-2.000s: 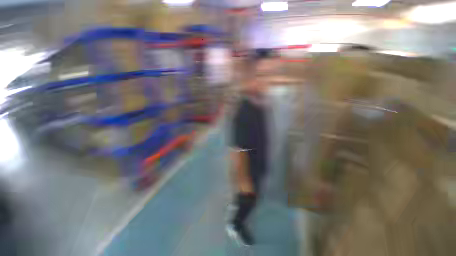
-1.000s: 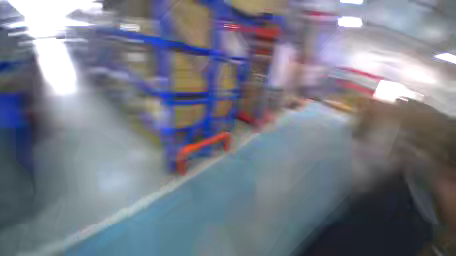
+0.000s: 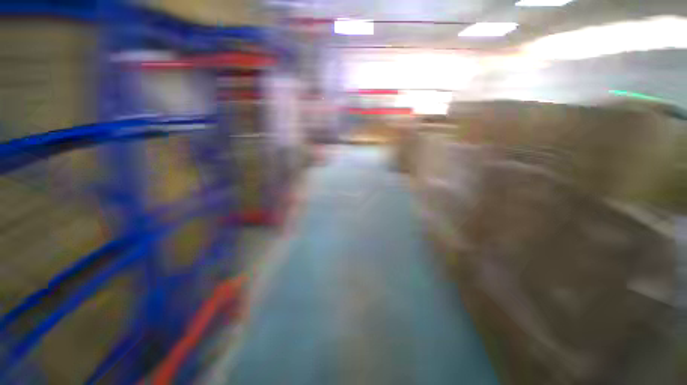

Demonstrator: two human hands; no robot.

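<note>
Neither my left hand nor my right hand is in the picture. The whole view is strongly blurred. Nearest in front of me is the blue-green painted aisle (image 3: 354, 278), running away from me. Brown cartons (image 3: 572, 256) stand along its right side; their edges and any labels are too blurred to tell.
Blue pallet racking (image 3: 124, 150) holding brown cartons stands close on the left. A red floor guard (image 3: 199, 327) is at its foot, beside the aisle's edge. Bright light shows at the far end, below ceiling lamps.
The view has swung to look straight along the aisle. The racking is now nearer on the left. The person in dark clothes seen two seconds ago no longer shows.
</note>
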